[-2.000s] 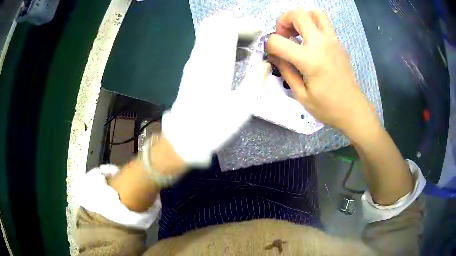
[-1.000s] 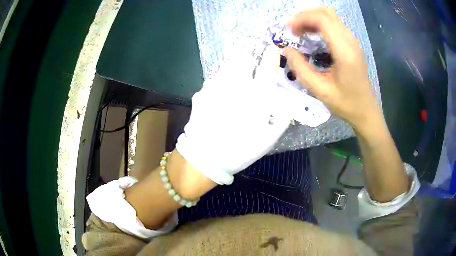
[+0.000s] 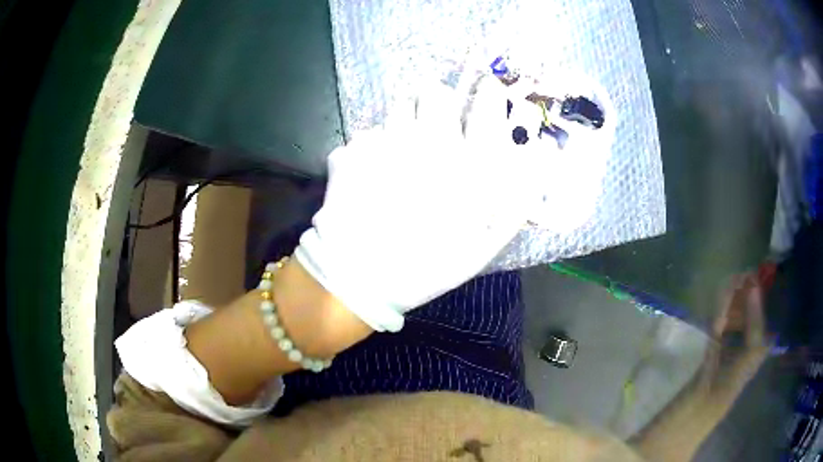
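A white plastic housing (image 3: 577,171) lies on the silvery bubble sheet (image 3: 623,203), its edges washed out by glare. A dark oval block (image 3: 582,111) sits at its upper right, with a round black part, a yellow strand and a blue-violet bit near its far edge. My left hand (image 3: 424,198), in a white glove, lies over the housing's left side and holds it; its fingertips are lost in glare. My bare right hand (image 3: 742,329) is blurred at the lower right, away from the housing, beside something red (image 3: 767,275). Whether it holds that cannot be told.
The dark green bench (image 3: 253,81) has a worn pale edge strip (image 3: 90,198) at left. Below it are brown boxy things (image 3: 221,244) and a dark cable. Blue-edged items (image 3: 808,217) stand at far right. A small metallic object (image 3: 559,350) shows beyond my lap.
My right hand has left the housing and moved down to the far lower right. My left hand stays on the housing. The view has shifted, and the dark block is now uncovered.
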